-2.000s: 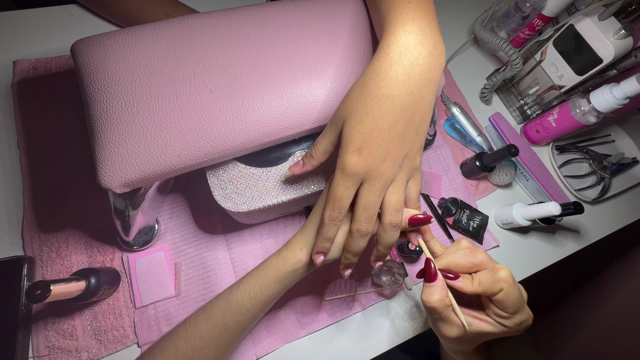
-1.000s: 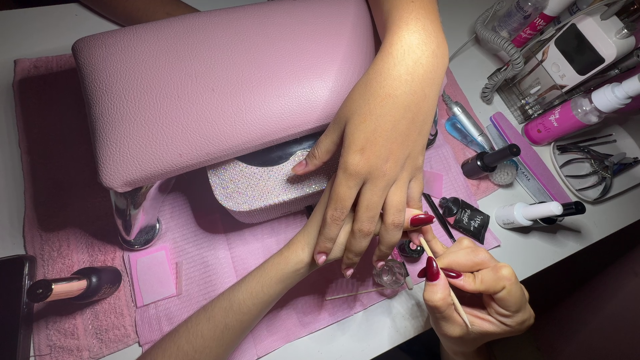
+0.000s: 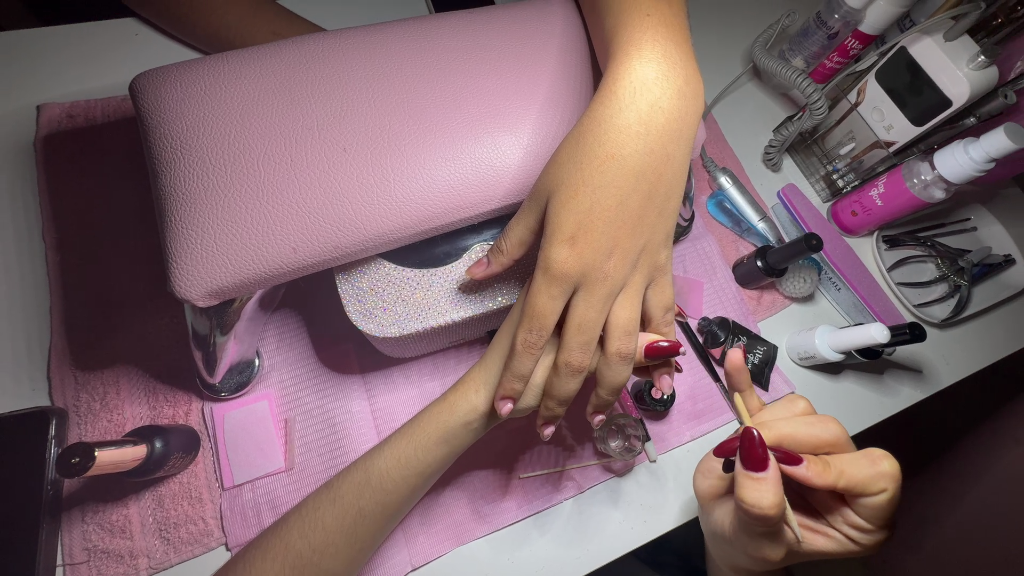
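Observation:
Another person's hand (image 3: 588,264), with pale pink nails, comes from the top over the pink padded armrest (image 3: 352,144). My left hand (image 3: 490,384) is beneath it, mostly hidden; its red-nailed fingertips hold one of its fingers. At lower right, my right hand (image 3: 792,472) grips a thin wooden stick (image 3: 790,516), clear of the other hand. A slim dark brush (image 3: 708,356) slants from the held finger to my right fingertips; whether I grip it, I cannot tell. A small clear glass cup (image 3: 620,436) and a small black pot (image 3: 654,398) sit below the held hand.
A rhinestone-covered nail lamp (image 3: 432,308) stands under the armrest. Right of the hands are a black tube (image 3: 752,352), a black polish bottle (image 3: 772,260), a white bottle (image 3: 832,344), nail files (image 3: 840,256) and a tray of nippers (image 3: 996,276). Another polish bottle (image 3: 132,452) lies at left.
My right hand has moved down and right with the wooden stick, away from the held fingertips. My left hand and the other person's hand have stayed in place.

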